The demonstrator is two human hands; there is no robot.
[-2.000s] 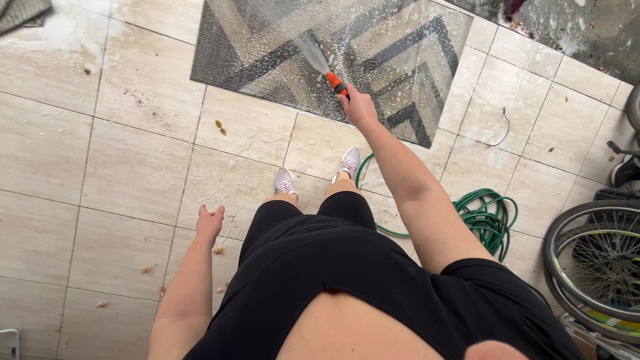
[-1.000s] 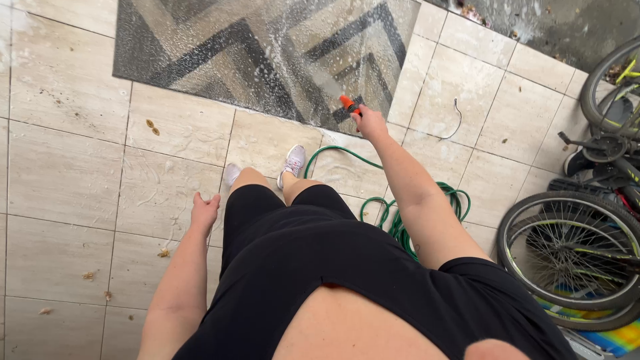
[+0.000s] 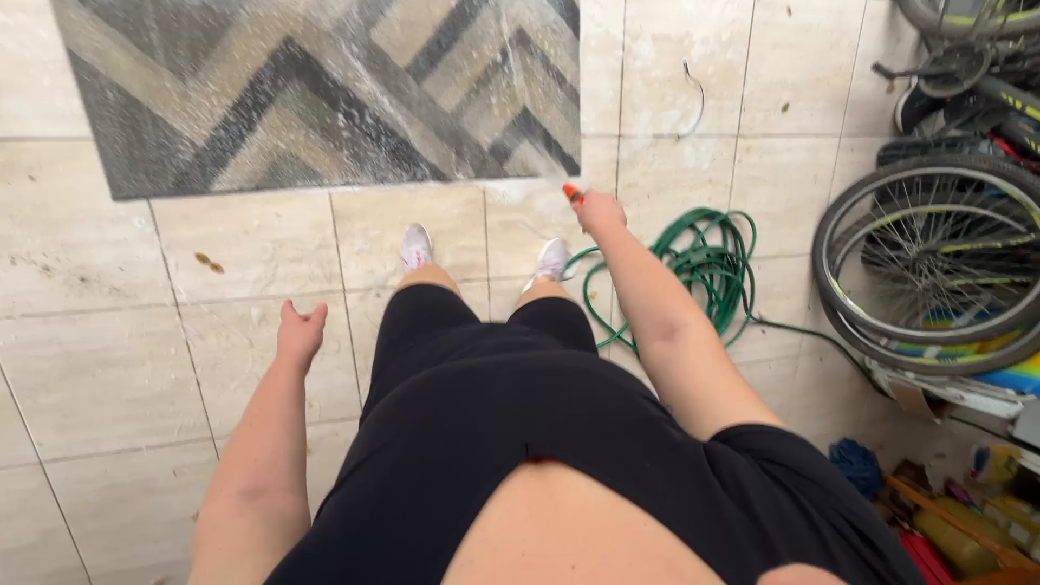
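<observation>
My right hand is closed around a hose nozzle with an orange tip, just below the near right corner of a wet, foamy rug with a grey, beige and black zigzag pattern. A faint water spray leaves the nozzle toward the rug. The green garden hose lies coiled on the tiles right of my feet, one loop reaching toward my right shoe. My left hand hangs over the tiles at the left, empty, with thumb and fingers apart.
Bicycles with a large wheel stand along the right side. A thin curved strip lies on the tiled floor right of the rug. Below the bicycles are a blue bundle and mixed items. Dry leaves lie at the left.
The view has turned and shifted. My right hand, with the nozzle, is now beside the rug's near right corner; two seconds ago it was over the rug's near edge. My feet stand farther apart.
</observation>
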